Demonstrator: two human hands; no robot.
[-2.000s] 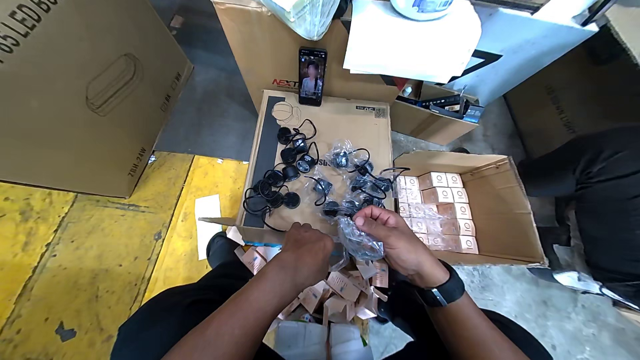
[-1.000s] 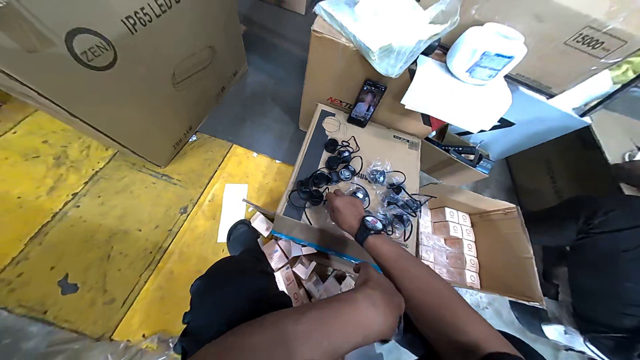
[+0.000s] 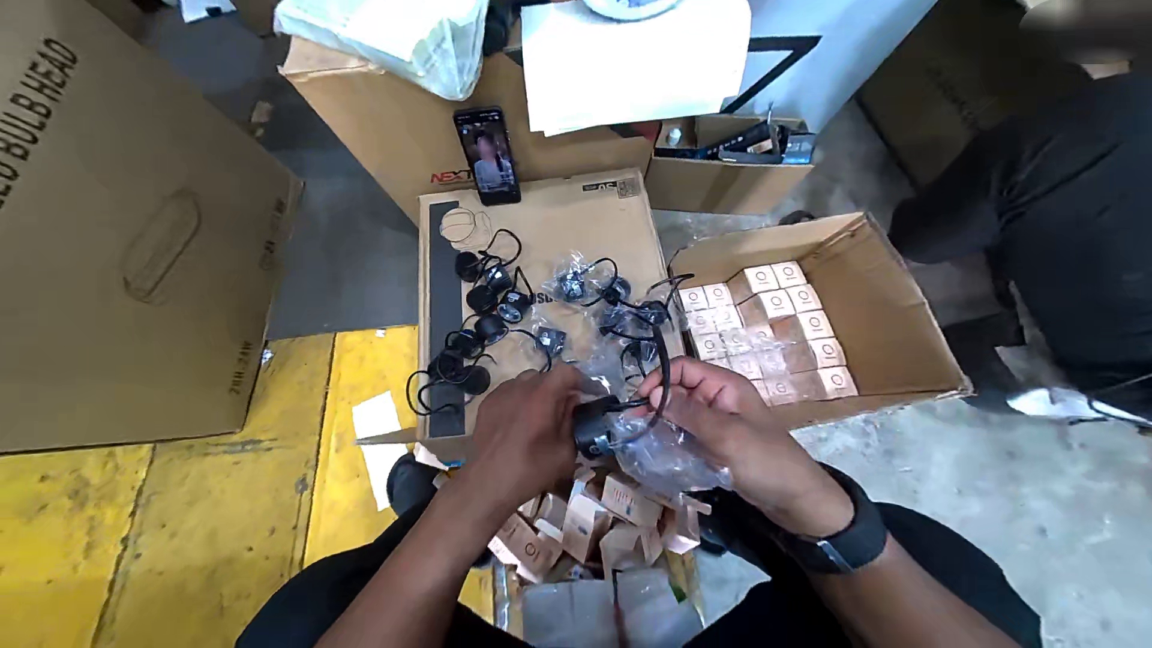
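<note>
My left hand (image 3: 531, 427) grips a black cylindrical fitting (image 3: 594, 427) with a black cable. My right hand (image 3: 733, 432) pinches the cable near the fitting, and a clear plastic bag (image 3: 670, 463) hangs under its fingers. Beyond the hands, a flat cardboard box (image 3: 576, 211) bears several black round fittings with cables (image 3: 490, 326) on its left part. More of them, partly in clear plastic bags (image 3: 571, 281), lie on its right part. Below my hands is a heap of small opened cartons (image 3: 585, 522).
An open cardboard box (image 3: 909, 315) at right holds small white cartons (image 3: 814, 324). A phone (image 3: 489, 157) leans on a box behind. Papers (image 3: 630, 72) and a small box of tools (image 3: 733, 184) stand farther back. A large carton (image 3: 135, 234) is at left. A person's dark-clothed leg (image 3: 1062, 234) is at far right.
One second ago one hand reached among the fittings on the flat box. Now both hands are together above the small cartons with a black fitting between them. The view has shifted.
</note>
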